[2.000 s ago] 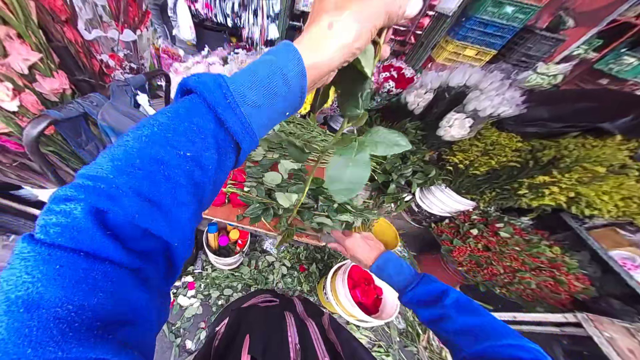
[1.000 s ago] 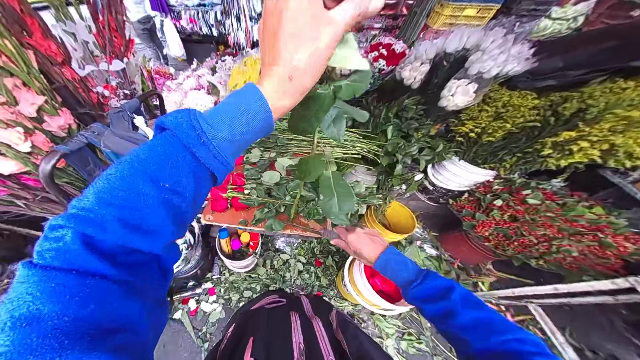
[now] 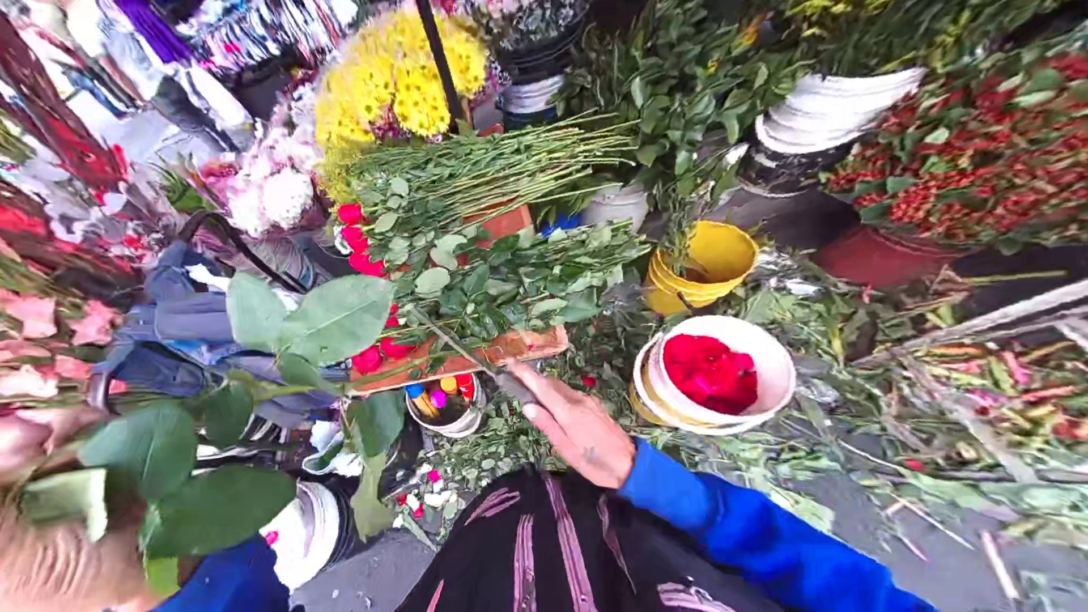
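My left hand (image 3: 59,518), at the lower left edge, is partly hidden by the large green leaves of a rose stem (image 3: 212,425) that it holds. The flower of that stem cannot be made out. My right hand (image 3: 569,416) grips the dark handle of a knife (image 3: 510,384), its thin blade pointing up and left over the edge of a wooden board (image 3: 544,340). On the board lie leafy rose stems (image 3: 510,280) with red rose heads (image 3: 367,359) at their left end. Behind them is a pile of cut green stems (image 3: 510,161).
A white bucket (image 3: 773,374) holds red petals, with a yellow bucket (image 3: 722,255) behind it. A small bucket (image 3: 459,425) with colourful bottles stands below the board. Leaf litter (image 3: 510,467) covers the ground. Yellow flowers (image 3: 399,76) are behind; red-berried bunches (image 3: 969,161) stand right.
My left hand has come down from high in front to the lower left, with the leafy stem. My right hand stays near the board's edge. The view has tilted down.
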